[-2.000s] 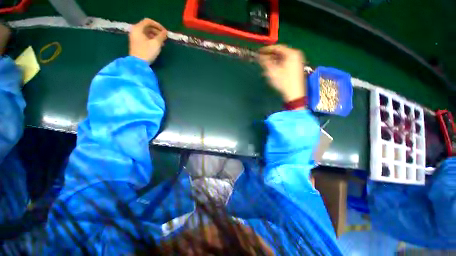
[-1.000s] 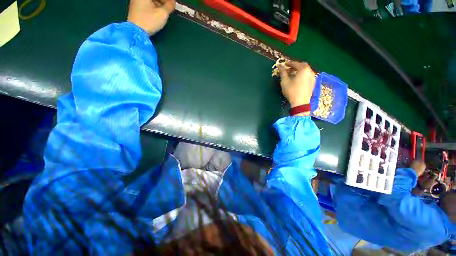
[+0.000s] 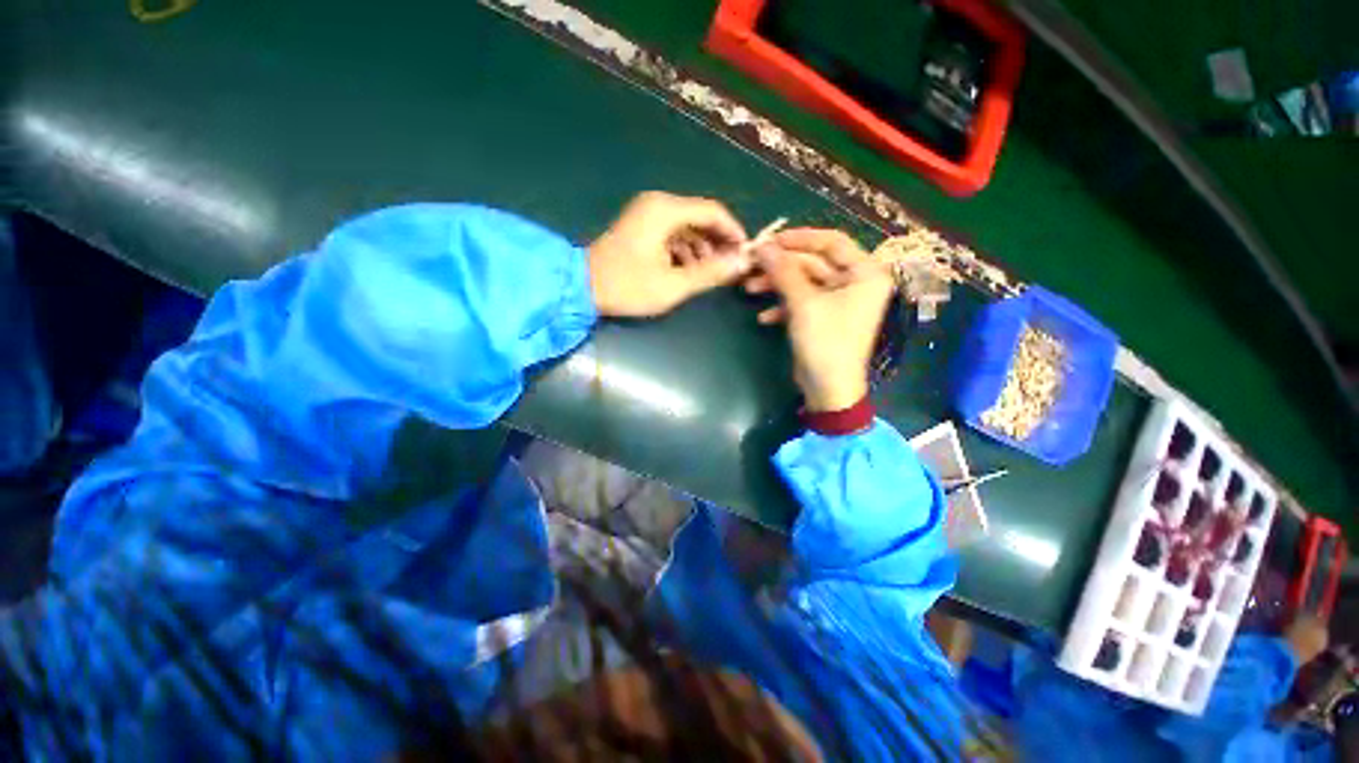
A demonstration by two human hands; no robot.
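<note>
My left hand point(image 3: 666, 254) and my right hand point(image 3: 817, 298) meet over the green bench mat point(image 3: 596, 142). Between their fingertips is a small pale piece point(image 3: 766, 233), thin and strip-like, its type unclear. The fingers of both hands pinch at it, and the right fingers partly hide it. A cream-white tangled pile point(image 3: 921, 261) lies just right of my right hand, near the rail. Small dark parts below the pile are partly hidden by the hand.
A blue bin point(image 3: 1093, 391) holds small beige parts. A grey sheet point(image 3: 958, 510) with tweezers lies by my right sleeve. A white compartment tray point(image 3: 1093, 651) is further right. A red frame point(image 3: 966, 176) with a tablet is on the conveyor. Another person's hand shows far right.
My left hand has come right and down from the rail to meet my right hand. The right hand has moved left of the pale pile. The view has shifted, and the grey sheet shows again.
</note>
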